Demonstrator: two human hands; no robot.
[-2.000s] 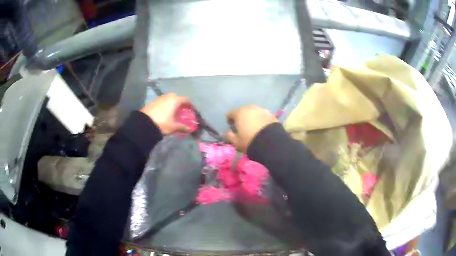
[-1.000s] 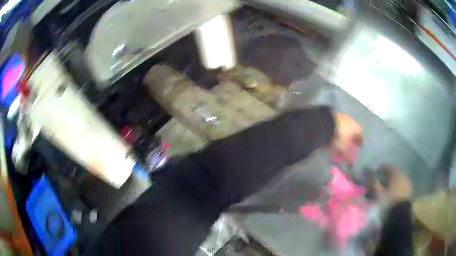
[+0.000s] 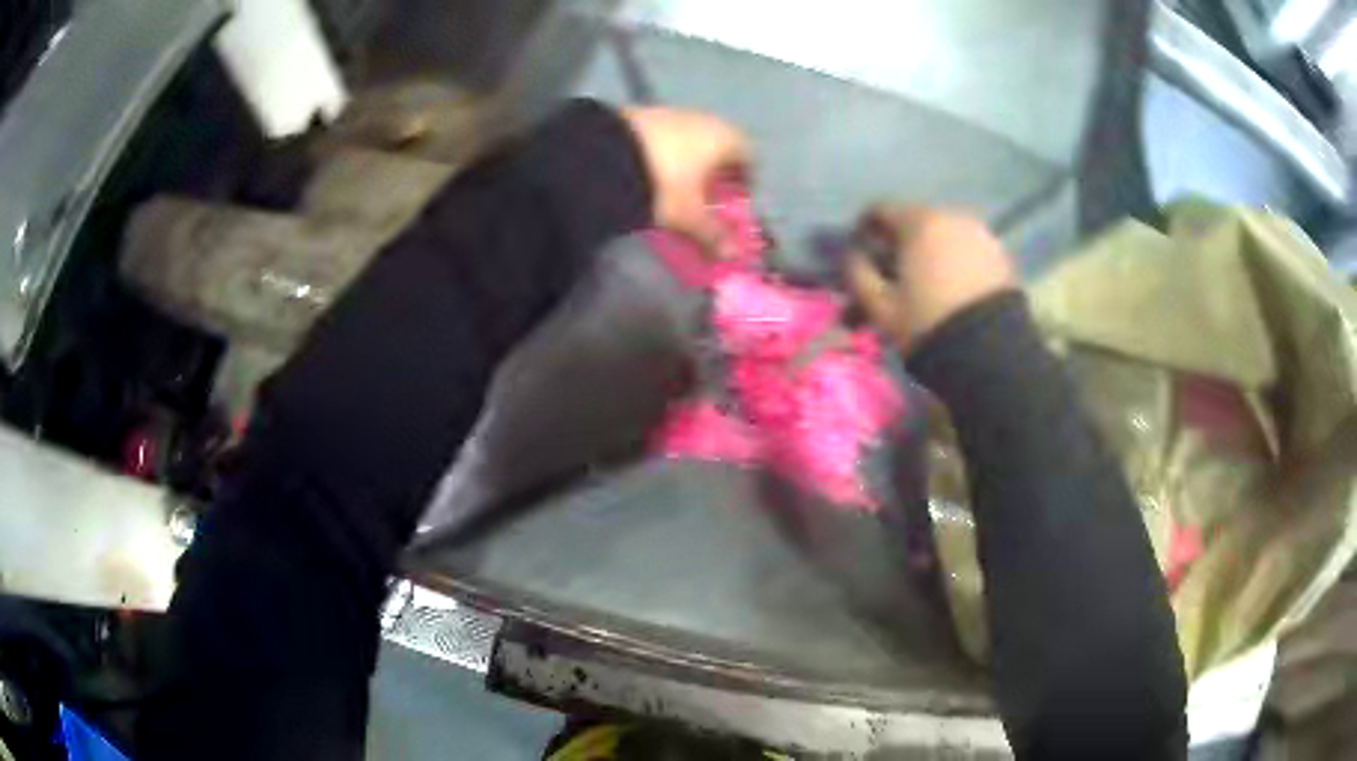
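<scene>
A bright pink loose heap of plastic material (image 3: 819,390) lies in the bottom of the grey sheet-metal hopper (image 3: 670,572). My left hand (image 3: 688,167) is at the heap's upper left, with pink material at its fingers; the fingers are blurred. My right hand (image 3: 941,271) is at the heap's upper right, closed on a small dark piece (image 3: 845,256) that points left over the pink material. The piece is blurred and partly hidden by my fingers.
A crumpled tan sack (image 3: 1243,342) with pink inside stands right of the hopper. Pale cylindrical machine parts (image 3: 223,268) and a white panel (image 3: 82,520) are at the left. The hopper's metal rim runs along the front.
The view has swung back from the machine at the left to the hopper. Both hands are still over the pink heap, and the sack shows more fully at the right.
</scene>
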